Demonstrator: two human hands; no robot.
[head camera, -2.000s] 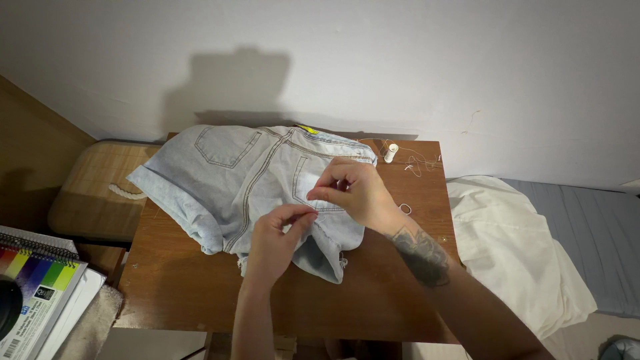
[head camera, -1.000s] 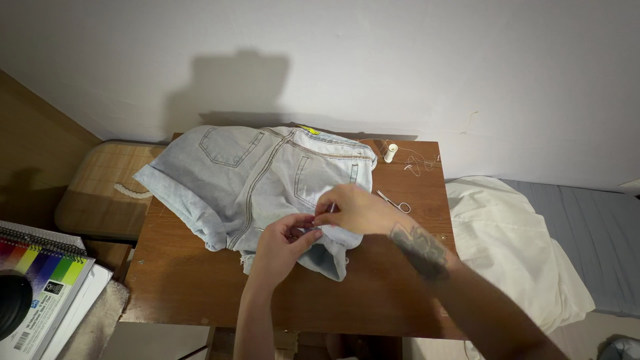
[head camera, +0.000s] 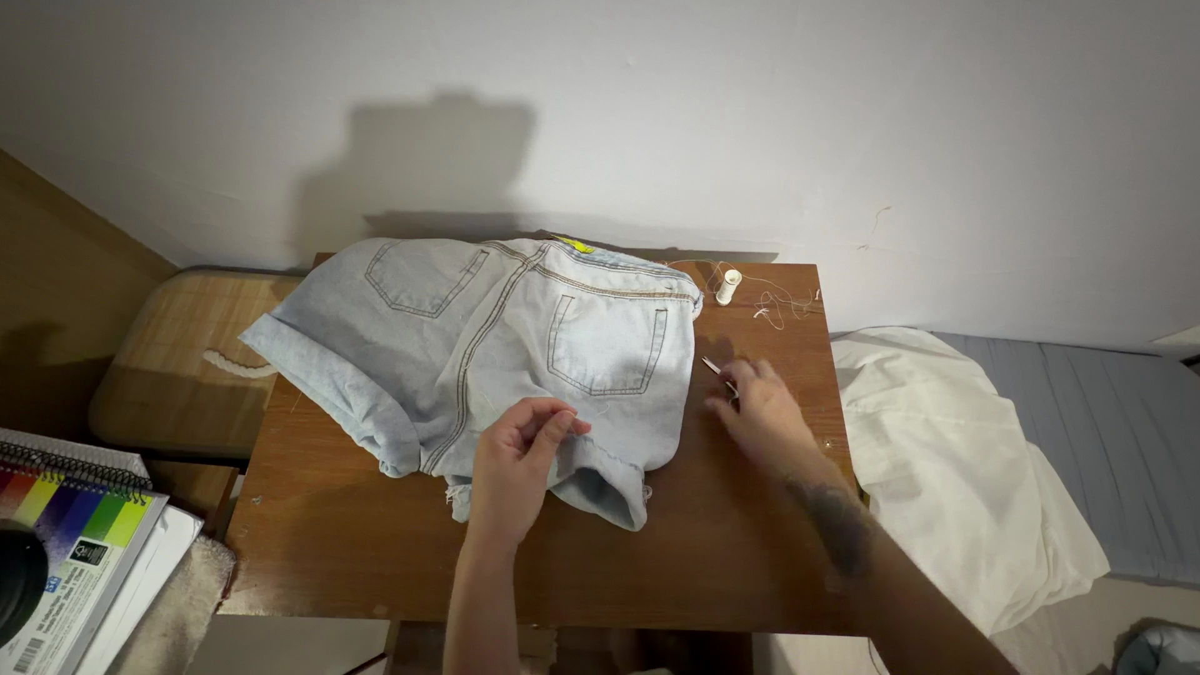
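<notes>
Light blue denim shorts (head camera: 506, 347) lie back side up on the wooden table (head camera: 731, 562), one leg cuff rolled, the other leg opening frayed. My left hand (head camera: 525, 459) is over the frayed leg with thumb and fingertips pinched together; a faint thread seems to run from them, though what they hold is too small to tell. To the right of the shorts, my right hand (head camera: 759, 403) is at small scissors (head camera: 712, 367), whose tips point out past the fingers; the handles are hidden under it. A white thread spool (head camera: 727, 287) stands near the back edge, beside loose thread (head camera: 783, 305).
White fabric (head camera: 956, 469) is heaped on a grey-blue covered surface (head camera: 1078, 441) at the right. A wooden board with a rope handle (head camera: 187, 366) is left of the table. A spiral notebook (head camera: 84, 525) lies at lower left. The wall rises behind the table.
My right hand has left my left hand and moved right to the scissors, which lay on the table a second ago. My left hand remains over the shorts.
</notes>
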